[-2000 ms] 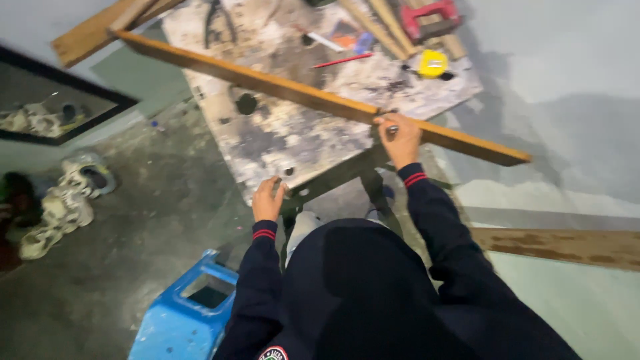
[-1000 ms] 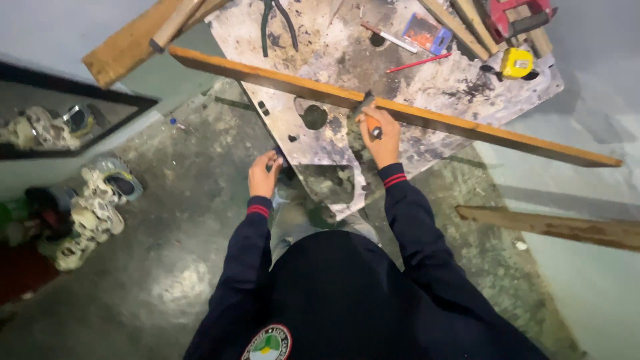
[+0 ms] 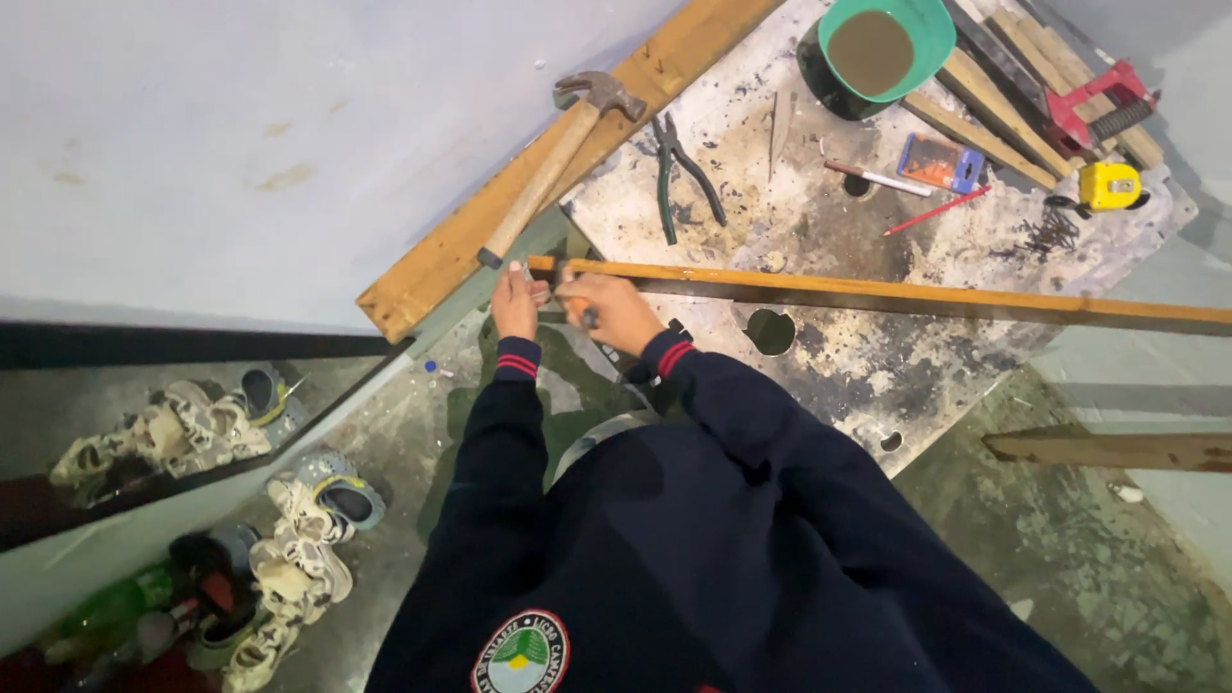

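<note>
A long narrow wooden board (image 3: pixel 866 292) lies across the worktable, its left end at my hands. My right hand (image 3: pixel 611 310) is closed around a small tool with an orange handle (image 3: pixel 579 310); its dark head is over the board near that end, and its kind cannot be told. My left hand (image 3: pixel 517 300) is at the board's left tip, fingers bent; whether it grips the board or a small thing is unclear. Just above my left hand is the handle end of a claw hammer (image 3: pixel 544 178), which rests on a thicker wooden plank (image 3: pixel 433 260).
The stained worktable (image 3: pixel 828 385) bears pliers (image 3: pixel 674 178), a green container of murky liquid (image 3: pixel 871 53), a red pencil (image 3: pixel 936 211), a yellow tape measure (image 3: pixel 1110 186), a red-handled saw (image 3: pixel 1092 106) and wood strips (image 3: pixel 1001 115). Shoes (image 3: pixel 298 558) stand on the floor at lower left.
My right hand has moved left along the board with the orange-handled tool, and now is close beside my left hand at the board's left end. The view has shifted left.
</note>
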